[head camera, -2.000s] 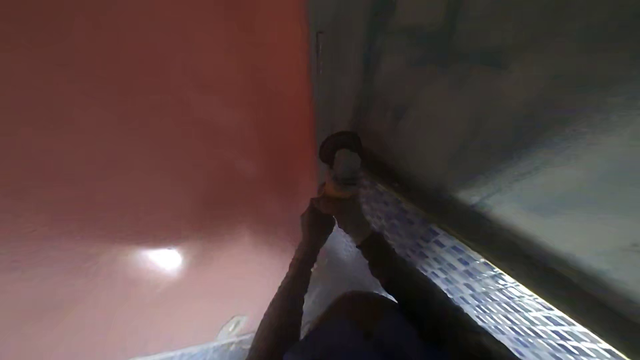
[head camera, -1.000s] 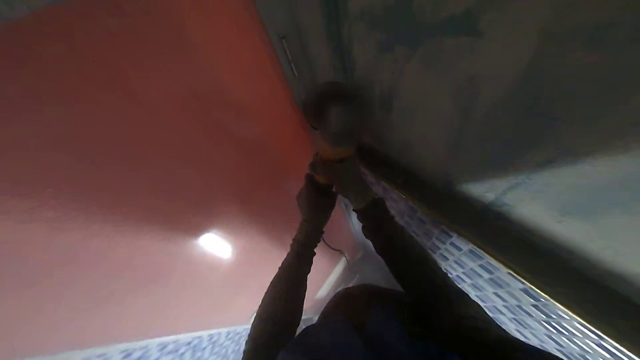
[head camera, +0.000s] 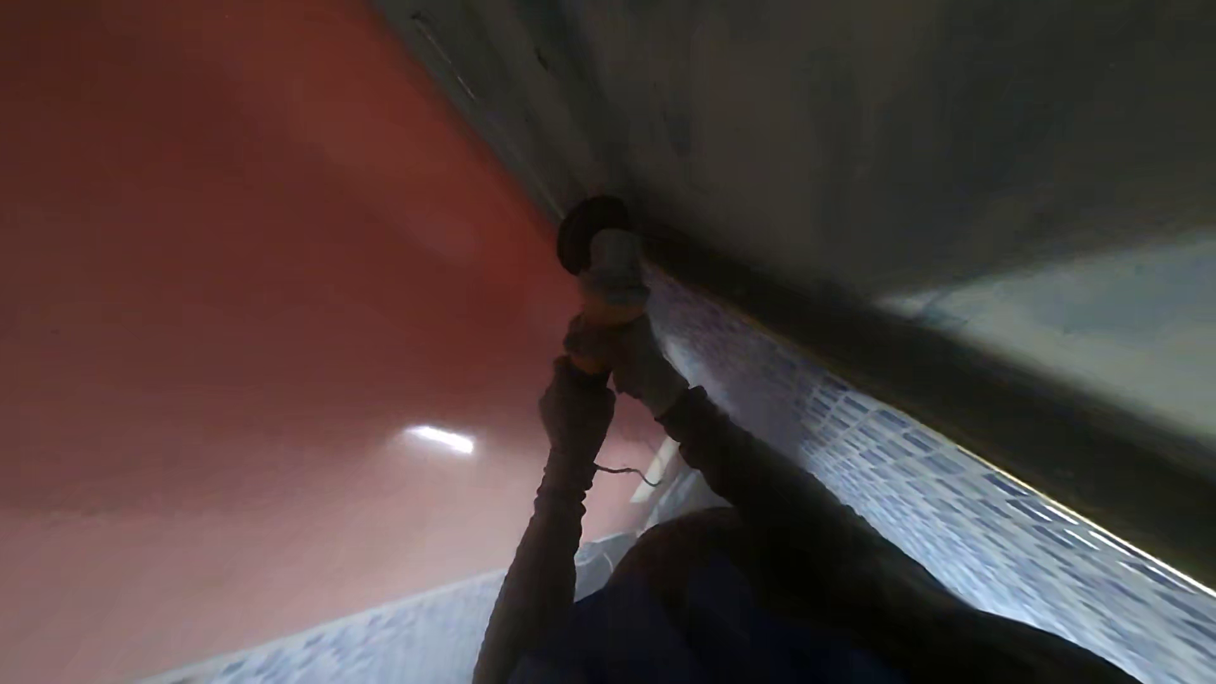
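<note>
An angle grinder (head camera: 613, 275) with a dark round disc or guard, a grey head and an orange part stands at the middle, its head at the corner where the red surface meets the grey one. Around its lower body, my left hand (head camera: 577, 404) is closed. Just above and to the right, my right hand (head camera: 641, 361) grips the orange part. Both hands are dark and touch or nearly touch, so single fingers are hard to make out. A thin cord (head camera: 622, 469) hangs near my left wrist.
A smooth red surface (head camera: 237, 285) fills the left. Dark grey, patchy surface (head camera: 807, 123) lies at upper right, bordered by a dark ledge (head camera: 912, 361). Blue and white mosaic tiles (head camera: 921, 456) run below it. A bright light reflection shows on the red surface.
The view has tilted. The grinder and both hands stay together near the corner between the red and grey surfaces; the hands keep their grip.
</note>
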